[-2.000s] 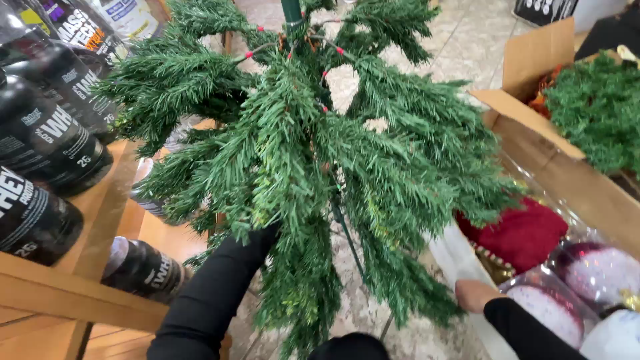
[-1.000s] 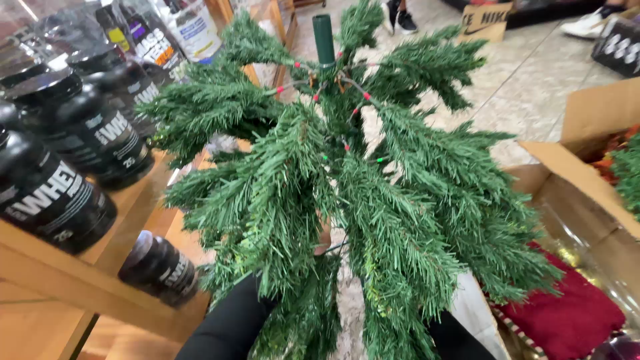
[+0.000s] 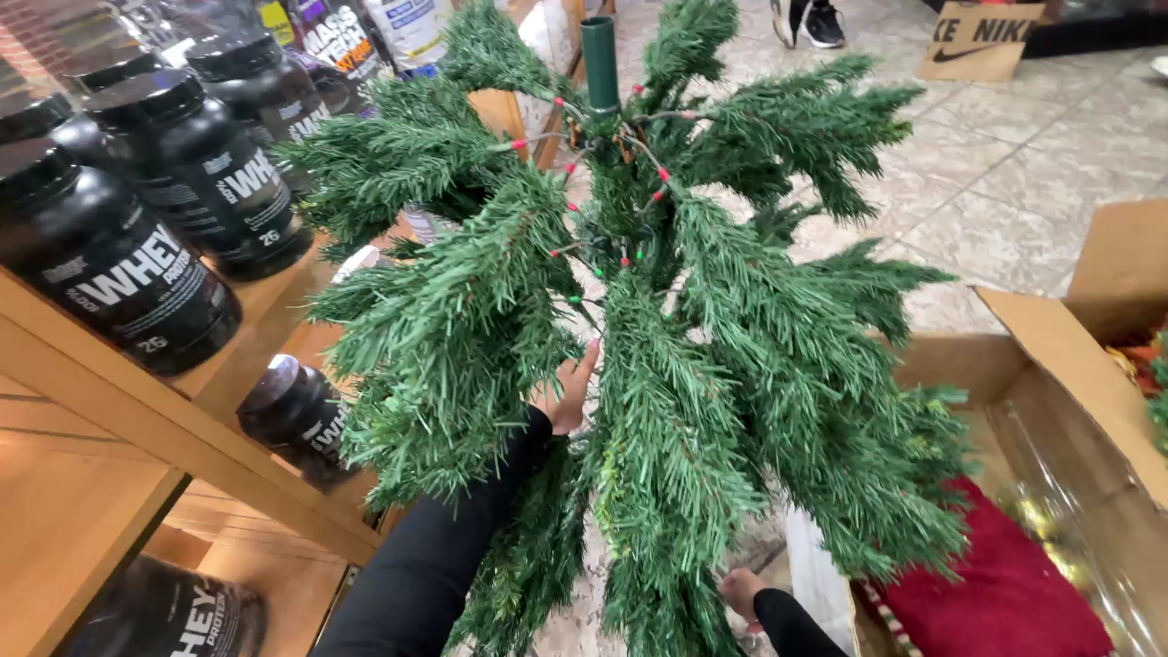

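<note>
An artificial Christmas tree section (image 3: 675, 392) with green needled branches stands upright on the floor, and a bare green pole (image 3: 599, 64) rises from its top. Small red- and green-tipped branch ends show around the trunk. My left hand (image 3: 568, 391) reaches in among the middle branches, fingers extended upward near the trunk; whether it touches a branch is unclear. Low on the right side, my right hand (image 3: 744, 595) is beside the lower branches, partly hidden by them, its fingers not clearly seen.
Wooden shelving (image 3: 182, 420) with black protein tubs (image 3: 119, 265) flanks the left. At right, an open cardboard box (image 3: 1077, 401) holds red fabric (image 3: 995, 584) and gold ornaments. A person's shoes (image 3: 808, 23) and a Nike cardboard piece (image 3: 981, 41) are on the tiled floor behind.
My left hand, hidden by branches two seconds ago, now shows near the trunk. My right hand, beside the box two seconds ago, is now at the lower branches. The view has shifted.
</note>
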